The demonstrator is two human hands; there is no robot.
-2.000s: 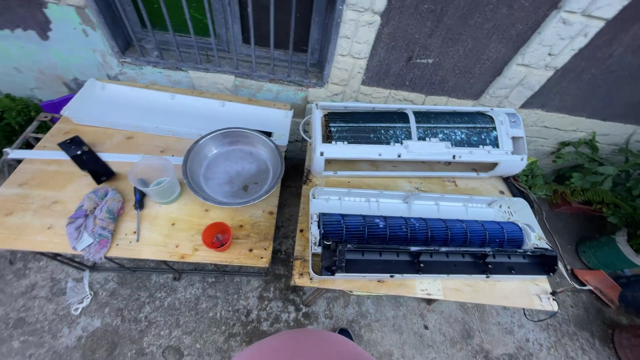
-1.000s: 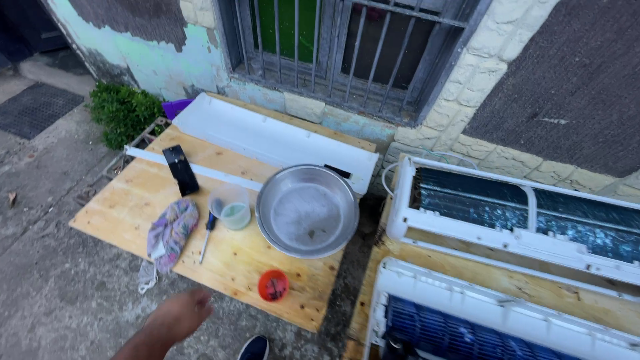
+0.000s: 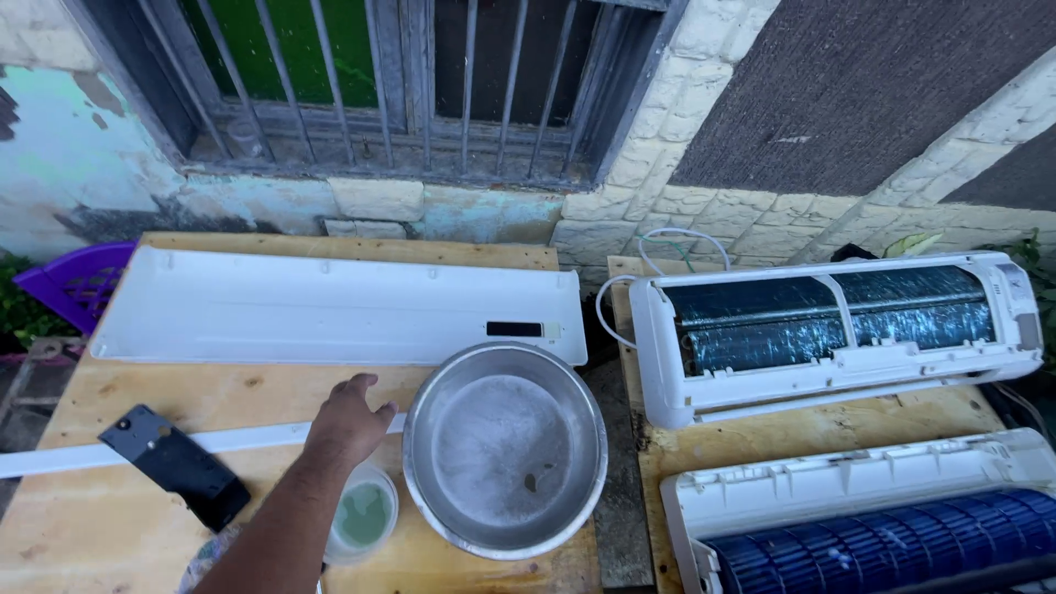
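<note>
My left hand (image 3: 351,421) reaches in over the left plywood table, thumb and forefinger apart, with nothing seen in it. It hovers over or touches a long white plastic strip (image 3: 256,436); which one, I cannot tell. Just right of it sits a round metal basin (image 3: 503,450) with cloudy liquid and dark bits. Below the hand, partly behind my wrist, stands a clear plastic tub (image 3: 363,516) of greenish liquid. A black plastic part (image 3: 177,466) lies across the strip to the left. Behind is a white air conditioner front panel (image 3: 313,309). My right hand is out of view.
On the right table are an air conditioner's indoor unit housing (image 3: 660,355) with its coil showing, and a white casing (image 3: 734,487) holding a blue blower wheel (image 3: 891,536). A gap separates the tables. A barred window (image 3: 404,82) and a purple plastic crate (image 3: 78,285) are beyond.
My left hand, low and in front of the left table one second ago, has moved forward over it, beside the basin. It was not in view two seconds ago. The view has shifted.
</note>
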